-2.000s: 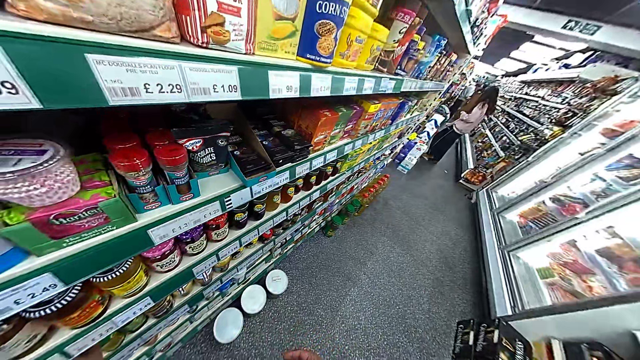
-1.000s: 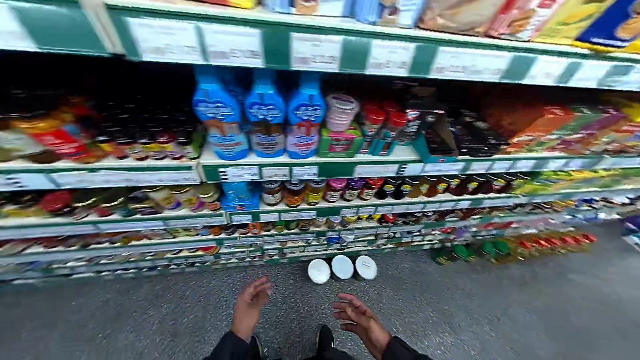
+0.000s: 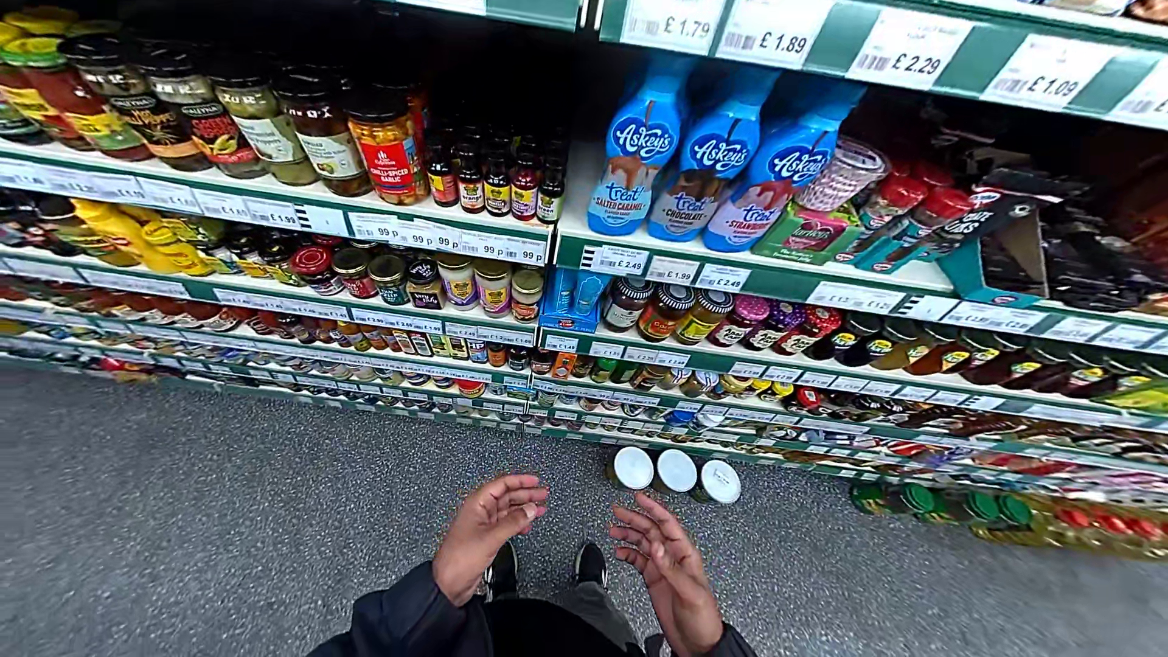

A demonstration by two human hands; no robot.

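Note:
My left hand (image 3: pixel 491 531) is held palm inward above the floor, fingers slightly curled, holding nothing. Facing it, my right hand (image 3: pixel 668 568) has its fingers spread and is also unfilled. Just beyond my right hand, three white-lidded tubs or jars stand on the floor in a row, the middle one (image 3: pixel 676 471) between the left one (image 3: pixel 633 467) and the right one (image 3: pixel 720 481). Neither hand touches a shelf. Higher up stand blue Askey's sauce bottles (image 3: pixel 707 169), and jars with dark lids (image 3: pixel 669 313) are on the shelf below them.
Green-edged shelving (image 3: pixel 812 288) crosses the whole view, packed with jars and small bottles (image 3: pixel 497 187). Green-lidded containers (image 3: pixel 917 498) stand on the floor at the right, by the lowest shelf. My shoes (image 3: pixel 590 564) are on the speckled grey floor (image 3: pixel 274 511).
The view has swung left from along the aisle to face the shelves. Two seconds ago only a bit of a hand showed at the bottom edge; now both hands are raised in front of me.

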